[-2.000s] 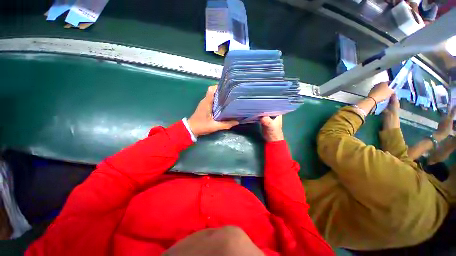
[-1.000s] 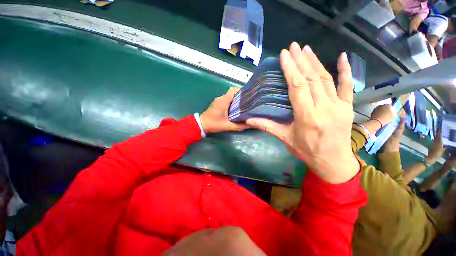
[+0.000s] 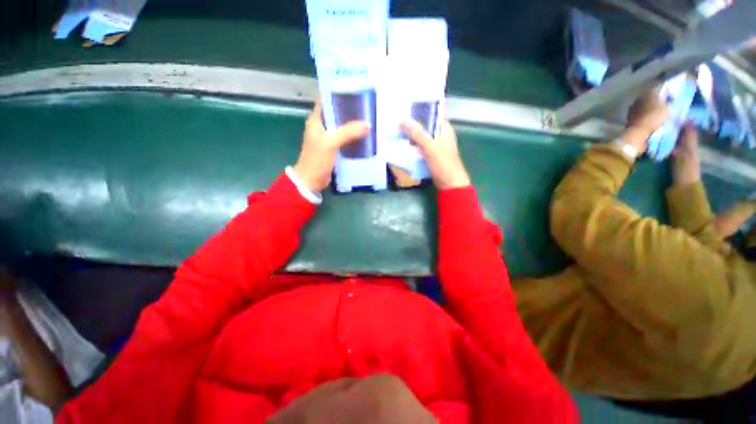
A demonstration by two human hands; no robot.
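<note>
A bundle of flattened window boxes (image 3: pixel 356 70) is held face up over the pale side rail and the near bench edge. A tall pale panel is on the left and a shorter one on the right, each with a dark window. My left hand (image 3: pixel 325 149) grips the left edge, thumb on the left window. My right hand (image 3: pixel 438 153) grips the right edge, thumb by the right window. A brown tab (image 3: pixel 404 175) shows at the lower end. How many boxes are in the bundle is hidden.
The green bench (image 3: pixel 149 178) lies before me, with the side rail (image 3: pixel 182 77) and the dark green belt (image 3: pixel 224 33) beyond. Loose boxes (image 3: pixel 104 18) lie at the belt's far left and another (image 3: pixel 587 50) at right. A slanting post (image 3: pixel 638 74) and a neighbouring worker (image 3: pixel 630 281) are at right.
The bundle has turned from its layered edges to its printed face. My right hand has come down from its raised, flat position against the bundle's side and now grips the right edge.
</note>
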